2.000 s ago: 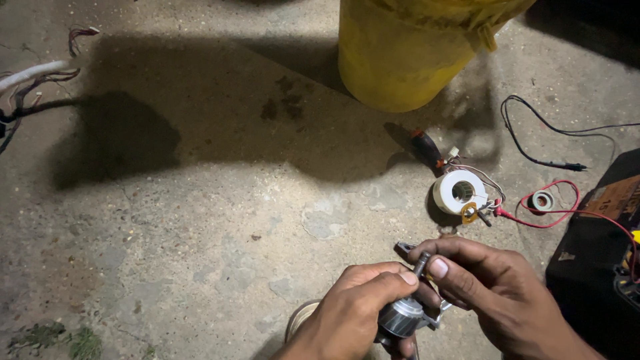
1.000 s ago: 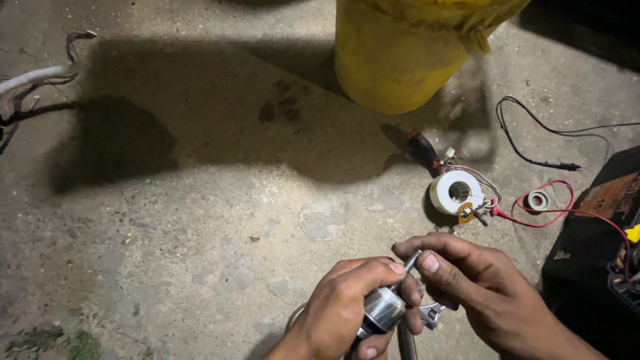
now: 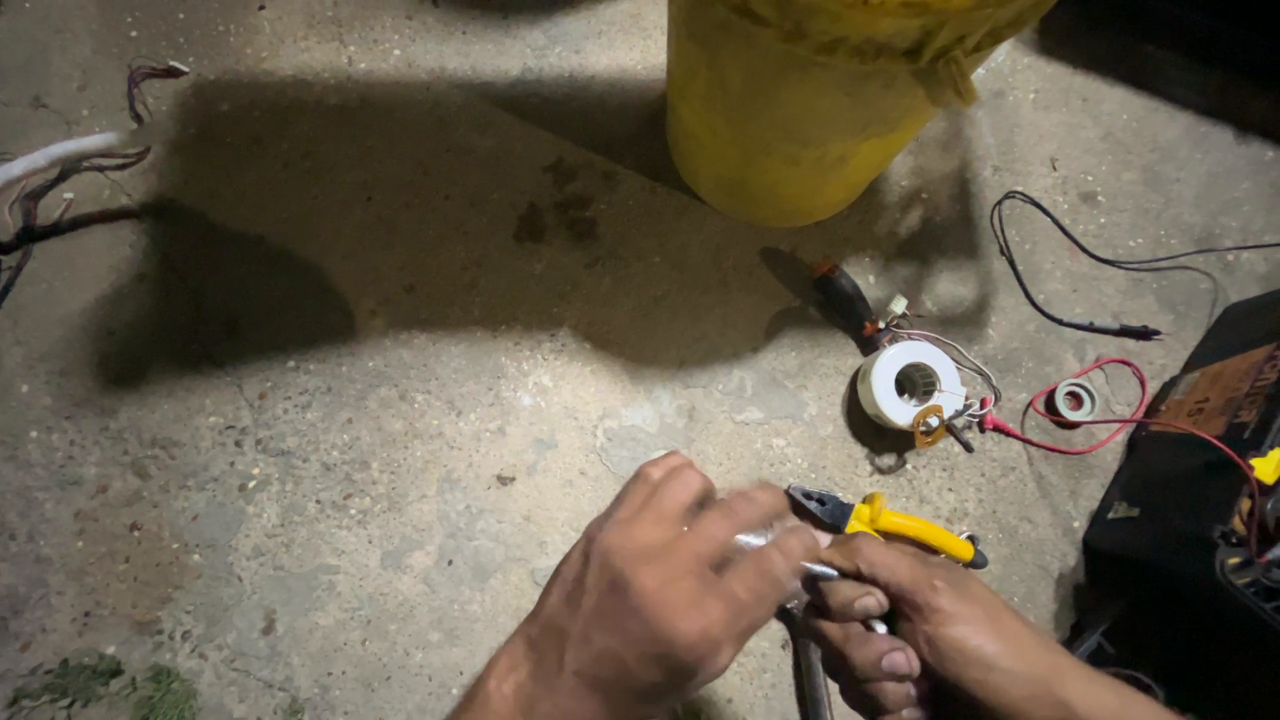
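My left hand [image 3: 680, 570], slightly blurred, reaches over a shiny metal part [image 3: 757, 538] that its fingers largely cover. My right hand [image 3: 890, 610] is closed around a metal piece with a thin shaft [image 3: 820, 571], whose end shows between the fingers. Combination pliers with yellow handles [image 3: 915, 530] lie just beyond the right hand. Below the hands a metal rod or tool shaft [image 3: 812, 680] is partly seen. Farther off, a white ring-shaped coil or stator [image 3: 908, 385] with wires rests on the concrete floor, beside a screwdriver with a black and orange handle [image 3: 845, 303].
A yellow bucket [image 3: 790, 120] stands at the top. A small grey ring [image 3: 1075, 401] lies by a red test lead [image 3: 1100, 450]; a black lead [image 3: 1060, 315] is above it. A black case [image 3: 1150, 520] occupies the right edge. Wire bundles [image 3: 60, 170] lie at far left.
My left hand has turned over, its back now upward and its fingers across the part. The silver cylinder seen in it earlier is now mostly hidden. The yellow-handled pliers have come into plain view.
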